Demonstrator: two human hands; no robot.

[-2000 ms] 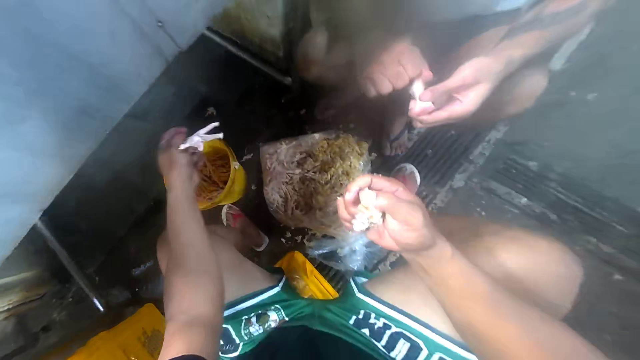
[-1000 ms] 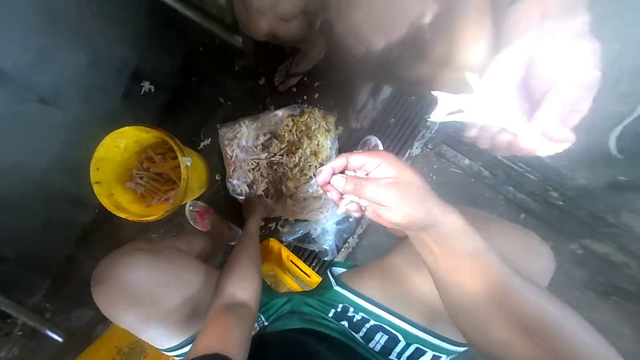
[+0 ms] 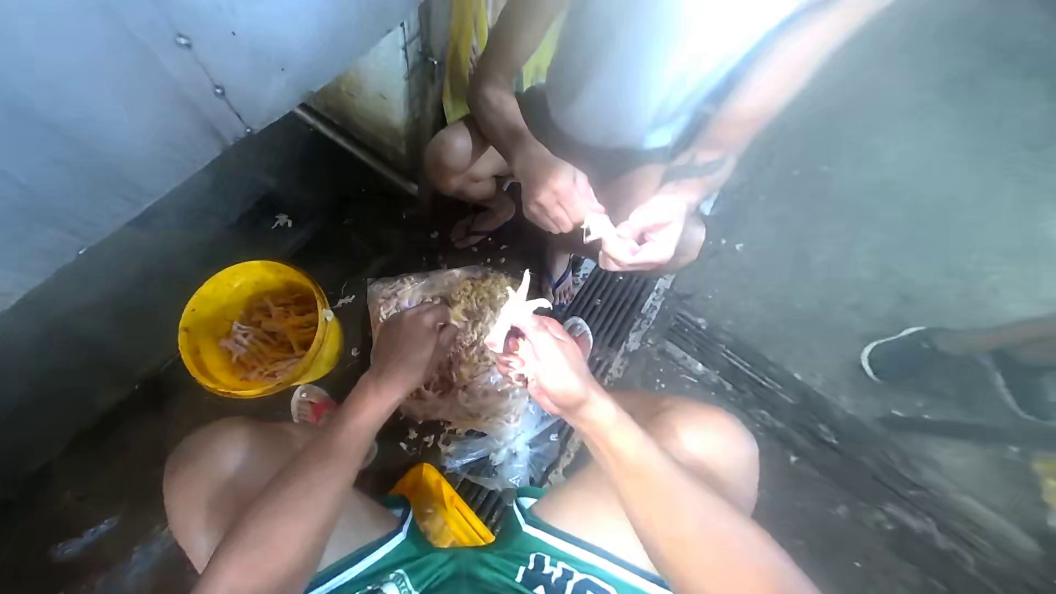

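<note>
A pale chicken foot (image 3: 518,309) is held in my right hand (image 3: 553,363), its toes pointing up and away from me. My left hand (image 3: 412,342) is over the near left part of an open clear plastic bag (image 3: 388,289) heaped with chicken feet and yellowish skin scraps (image 3: 474,363); its fingers are curled, and whether they hold something cannot be seen. Left of the bag stands a yellow bucket (image 3: 330,351) partly filled with chicken feet (image 3: 276,330).
Across from me a squatting person's two hands hold a pale piece (image 3: 596,227). A floor drain grate (image 3: 619,309) runs beside the bag. A yellow plastic container (image 3: 441,511) is between my thighs, a metal panel (image 3: 148,99) at upper left. Another person's shoe (image 3: 899,355) shows at right.
My left hand, at the bag's near edge a second ago, is now over its left part. A whole chicken foot now shows in my right hand. The view has shifted, showing more of the person opposite.
</note>
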